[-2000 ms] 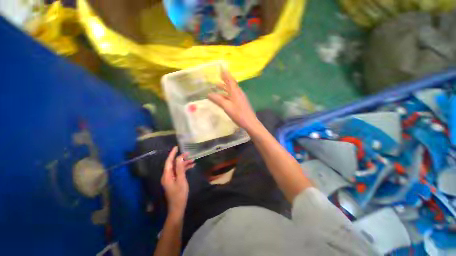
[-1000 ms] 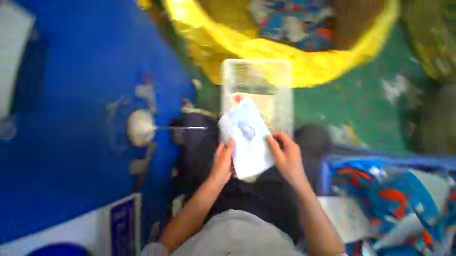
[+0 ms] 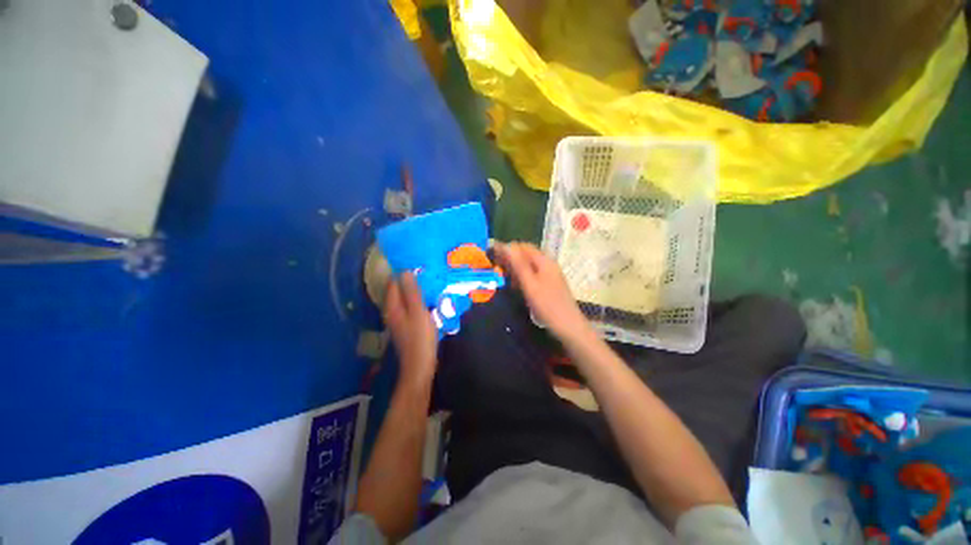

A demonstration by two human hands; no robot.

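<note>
A bright blue plush skin [image 3: 434, 243] with orange patches and white spots is at the cream nozzle base [image 3: 377, 275] on the blue machine. It covers the place of the thin tube, which is hidden. My left hand [image 3: 409, 319] grips its lower left edge, fingers partly behind or against it. My right hand [image 3: 536, 279] is at its right edge, fingertips bent near the orange patch; whether they pinch the fabric is unclear.
A white perforated basket [image 3: 697, 250] with a cream card [image 3: 612, 261] is by my knees. Beyond it, a yellow liner [image 3: 596, 112] surrounds more pieces. A blue crate [image 3: 775, 410] of pieces is at lower right. The blue machine [image 3: 287, 319] fills the left, with a pale metal cover [image 3: 96, 117] and warning sign [image 3: 287, 468].
The piece held over the lap with its pale side showing is now at the nozzle, blue side showing. Both hands moved left to the machine. The view has shifted left.
</note>
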